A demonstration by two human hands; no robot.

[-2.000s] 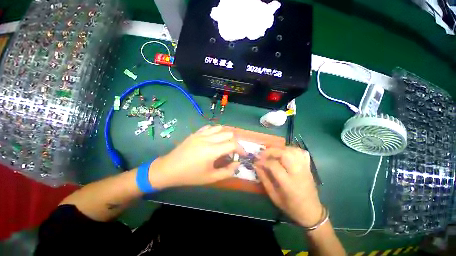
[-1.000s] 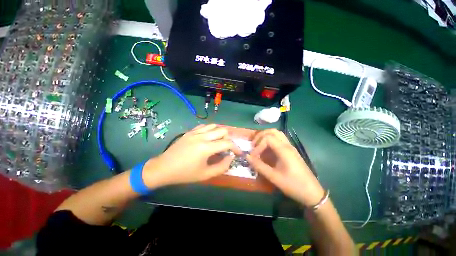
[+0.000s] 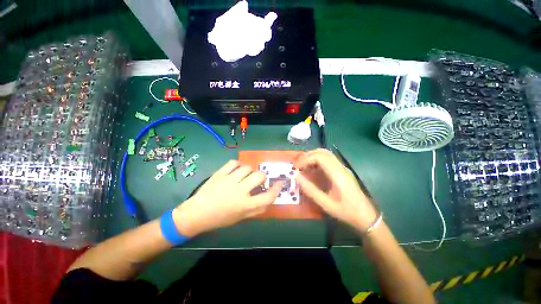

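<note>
A white square fixture [image 3: 287, 196] with dark corner holes and a dark centre lies on an orange-brown mat [image 3: 255, 158]. My left hand [image 3: 231, 190] is at the fixture's left side, fingertips over its dark centre; whether they grip a part cannot be told. A blue wristband [image 3: 170, 228] is on my left wrist. My right hand [image 3: 333, 185] is at the fixture's right edge, thumb and index finger close together near its upper right corner. Any part between them is too small to tell.
A black power box [image 3: 249, 65] stands behind the mat, a squeeze bottle [image 3: 299, 133] before it. Loose green and silvery parts [image 3: 169, 157] lie left inside a blue cable [image 3: 123, 172]. A fan [image 3: 416, 127] stands right. Clear blister trays [image 3: 59, 136] flank both sides; the right [image 3: 495, 148] holds darker parts.
The view has shifted, so the box and fan sit further left. My right fingers have drawn back a little from the fixture's centre, and more of the white fixture shows. My left fingertips stay over it.
</note>
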